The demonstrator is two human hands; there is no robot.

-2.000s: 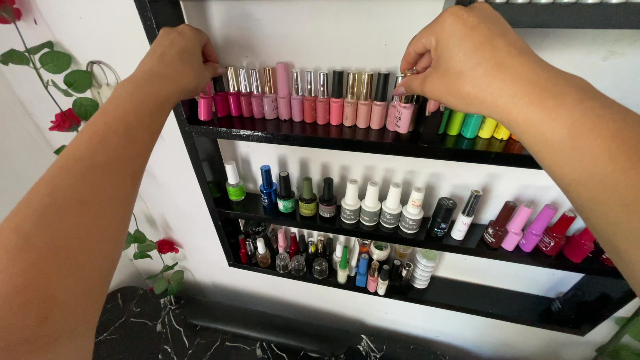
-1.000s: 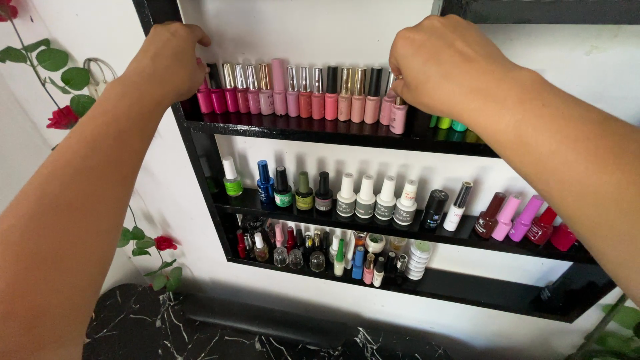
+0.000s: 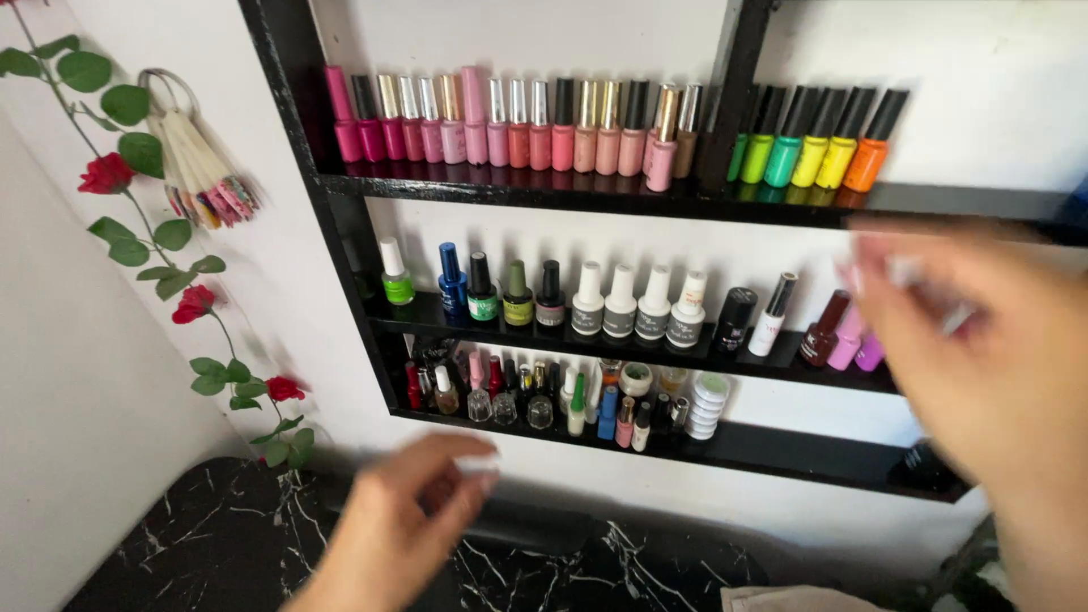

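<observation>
Both hands are off the shelves and blurred. My left hand is low, in front of the dark marbled surface, with thumb and fingers curled and nothing clearly in them. My right hand is at the right, in front of the middle shelf's end; a small pale blur shows at its fingers, and I cannot tell whether it is an object. On the top shelf, pink and nude nail polish bottles stand in a row. A pink bottle with a gold cap stands forward of it. Beyond the divider are green, yellow and orange bottles.
White-capped bottles stand on the middle shelf. Small bottles and stacked round jars share the lower shelf. An artificial rose vine and nail swatch sticks on a ring hang at the left. A black marbled surface lies below.
Both hands have come away from the top row of bottles and moved down, the right one also to the right. The pink bottle by the right hand now stands free in front of the row.
</observation>
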